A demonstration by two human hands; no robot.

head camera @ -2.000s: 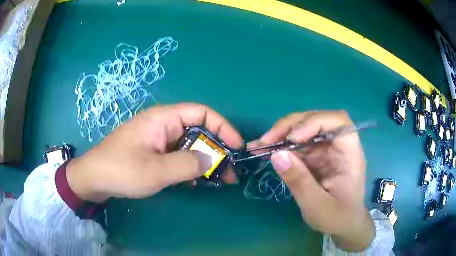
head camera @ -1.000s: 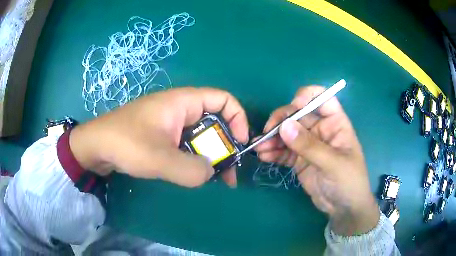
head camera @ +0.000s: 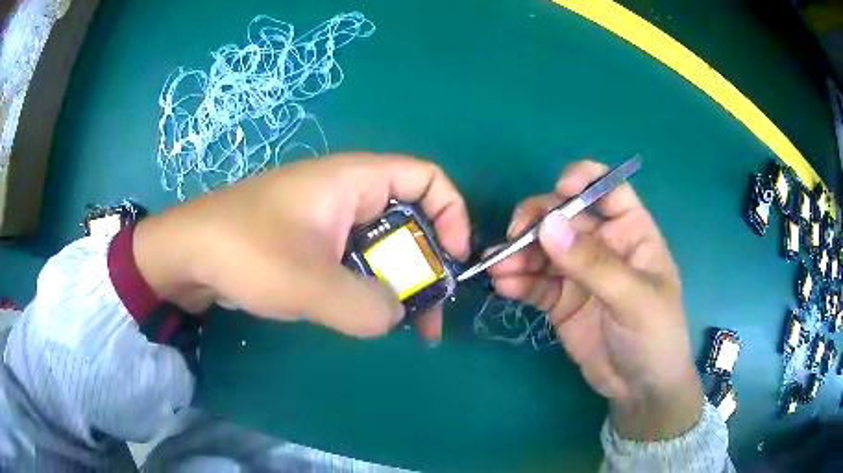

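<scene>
My left hand (head camera: 287, 245) grips a watch body (head camera: 404, 261), a black rounded frame with a pale rectangle bordered in yellow. The body is tilted, with the thumb on its lower left edge and the fingers behind its upper right side. My right hand (head camera: 601, 286) holds silver tweezers (head camera: 578, 205) slanting down to the left. Their tip is at the right edge of the body; whether it grips a sealing ring there is too small to tell. A small tangle of pale rings (head camera: 514, 321) lies on the green mat, partly behind my right hand.
A large heap of sealing rings (head camera: 248, 97) lies at the upper left. A cardboard box (head camera: 37, 120) stands at the left edge. One body (head camera: 109, 222) lies by my left cuff. Several bodies (head camera: 806, 286) lie at the right, with two (head camera: 723, 353) nearer my right wrist. Yellow tape (head camera: 693, 74) crosses the upper right.
The watch body has turned in my left hand and sits slightly higher and further right. The tweezers have swung steeper, with their rear end raised. The mat scene has shifted upward in view.
</scene>
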